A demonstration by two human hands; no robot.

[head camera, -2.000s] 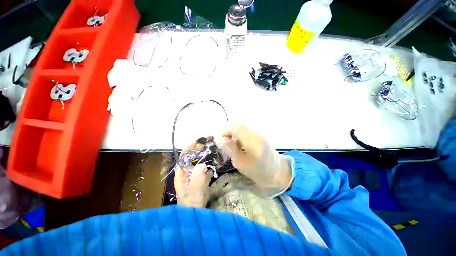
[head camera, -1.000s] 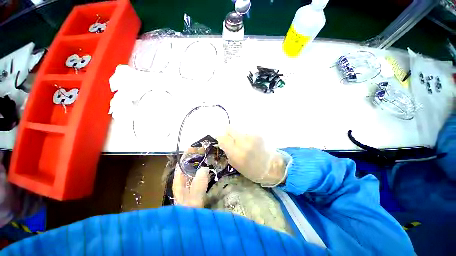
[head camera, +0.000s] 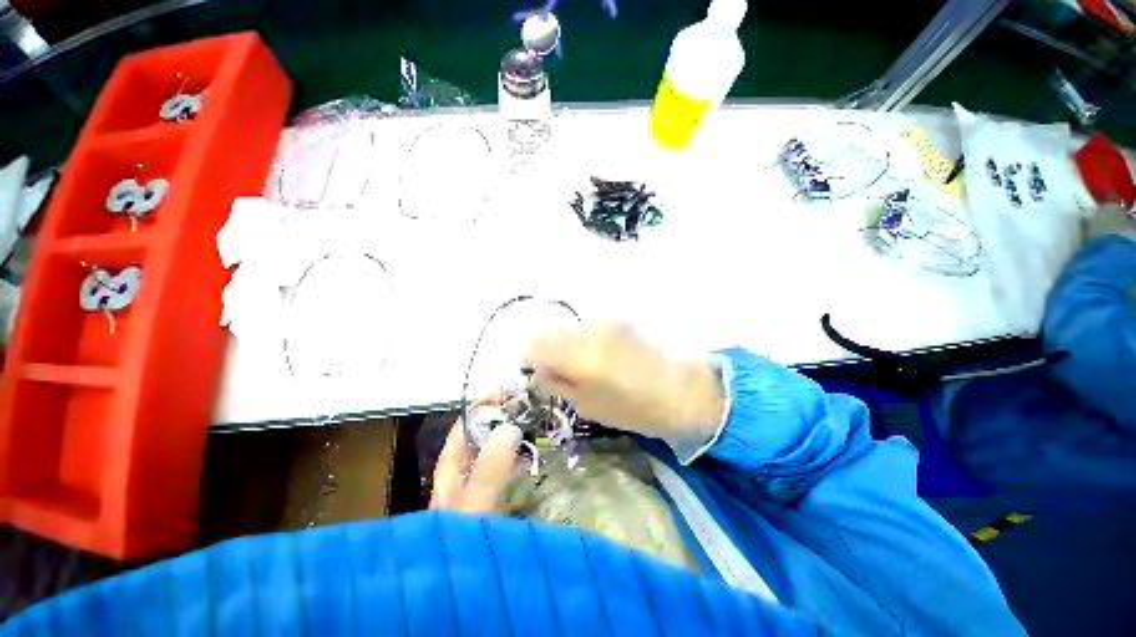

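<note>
A shiny two-lobed earphone unit [head camera: 548, 417] with a thin dark wire loop [head camera: 475, 342] is held low at the table's front edge. My left hand [head camera: 476, 470] grips its left side, thumb on top. My right hand [head camera: 623, 380] is over its right side, slightly blurred, fingertips together at its top edge; whether they pinch a small part is hidden. Pale thin wires stick out of the unit near my left thumb. The lower side of the unit is hidden.
A red parts tray [head camera: 162, 336] stands left, beside crumpled white wipes [head camera: 247, 268]. Small black parts [head camera: 617, 209] lie mid-table. A solvent bottle [head camera: 525, 106] and squeeze bottle [head camera: 698, 77] stand behind. Loop assemblies [head camera: 916, 230] and a black curved band [head camera: 872, 353] lie right. Another person's sleeve [head camera: 1102, 299] shows far right.
The view has shifted, so the table things sit further left. My right hand stays at the unit while its fingers shift. The unit's shiny faces are less visible. A red object now shows far right.
</note>
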